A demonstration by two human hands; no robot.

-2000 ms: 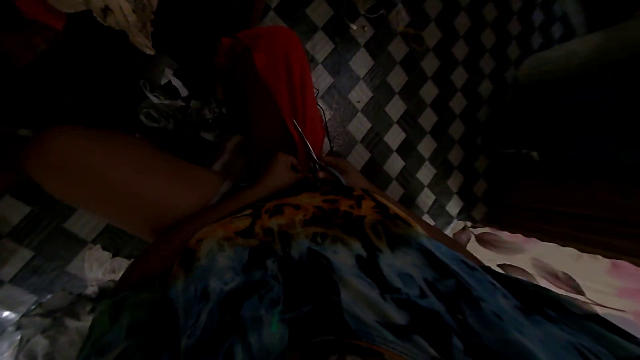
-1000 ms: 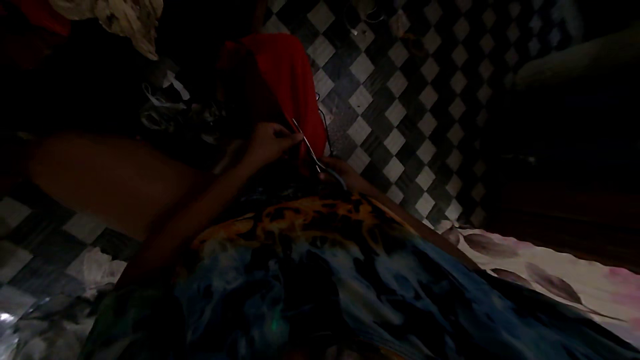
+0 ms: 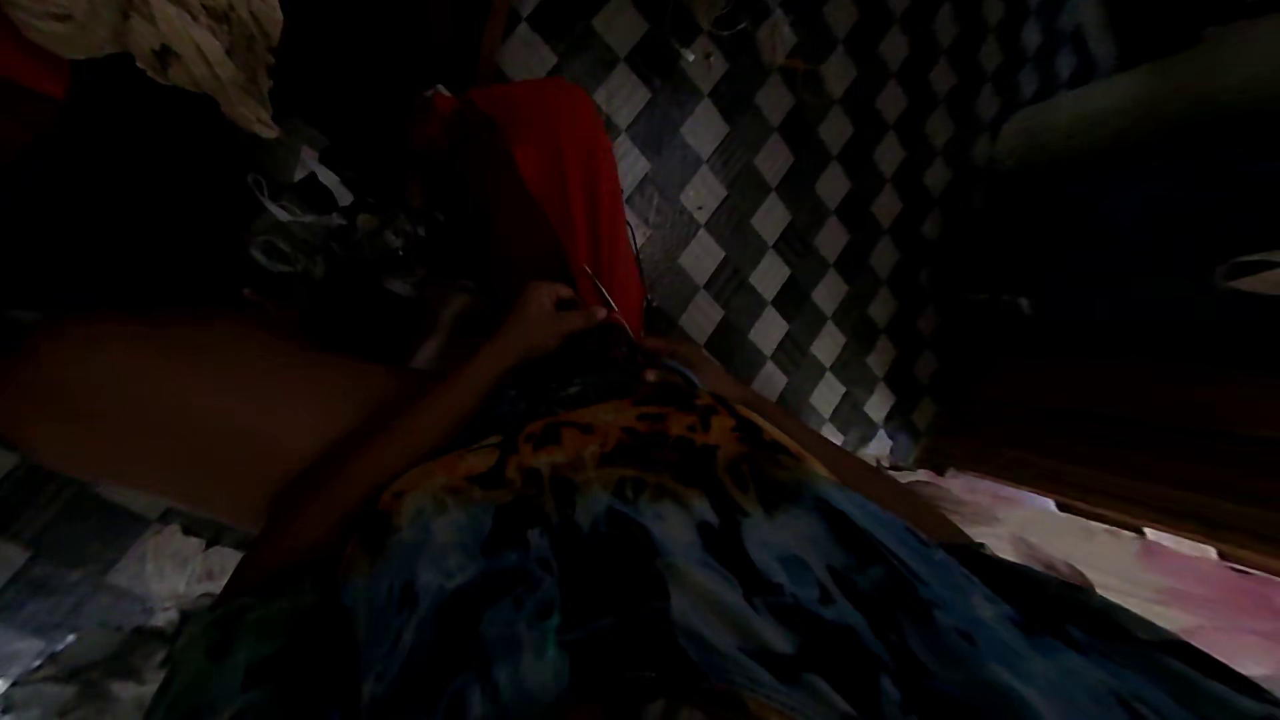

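In the dim head view, my right hand is at the lap around the handle end of a slim metal tool, probably scissors, whose thin blades point up and left. My left hand lies just left of the blades, fingers bent toward them; whether it pinches something is too dark to tell. Red cloth lies beyond both hands, over what looks like a knee. Dark material sits between the hands and the patterned shirt.
Checkered flooring spreads ahead and to the right. Small tangled items and a pale crumpled cloth lie at upper left. Crumpled clear plastic is at lower left. Floral fabric and dark furniture stand at right.
My left hand was low by the tool's handles, rose toward the blade tips, and is now slightly lower beside the blades. My right hand has stayed near the handles.
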